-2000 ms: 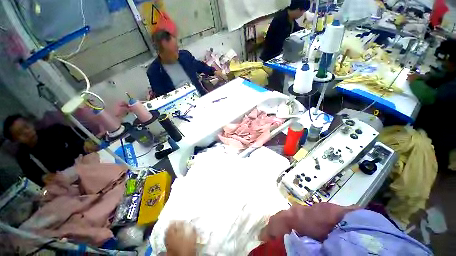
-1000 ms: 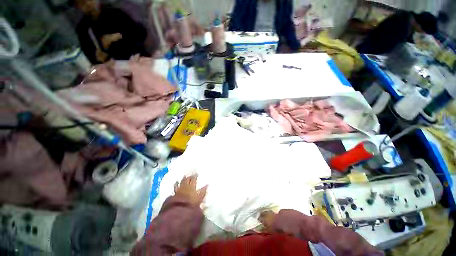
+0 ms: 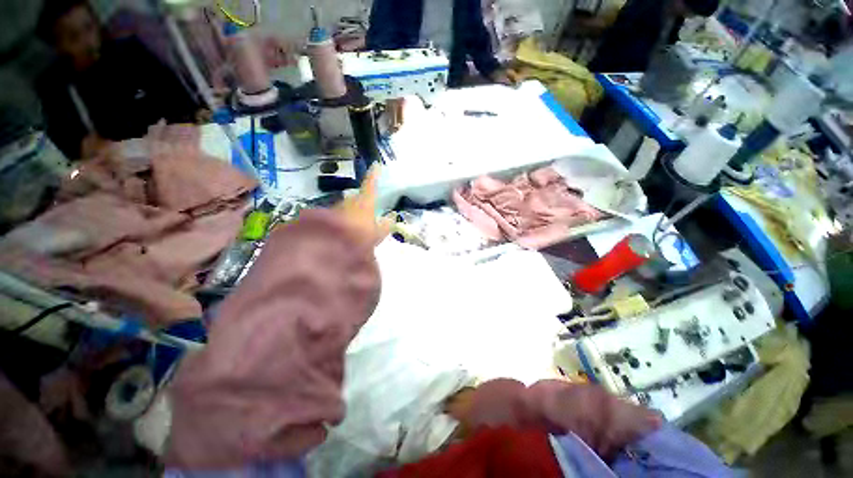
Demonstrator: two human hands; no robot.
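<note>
White fabric lies heaped over the table and down to my lap. My left hand is stretched forward at the left end of the pale parts trough, fingers apart, with nothing visible in it. The trough holds crumpled pink pieces and a whitish clear bag. My right hand is small and blurred at the near edge of the white fabric, partly hidden by its sleeve; its grip is unclear.
A red thread cone lies beside the white sewing machine at right. Pink cones and a dark tube stand behind the trough. Pink fabric is heaped at left. People sit or stand behind the tables.
My left hand has moved forward from the white fabric to the trough's left end. My left sleeve now covers where the yellow box showed. The right hand stays low by the fabric.
</note>
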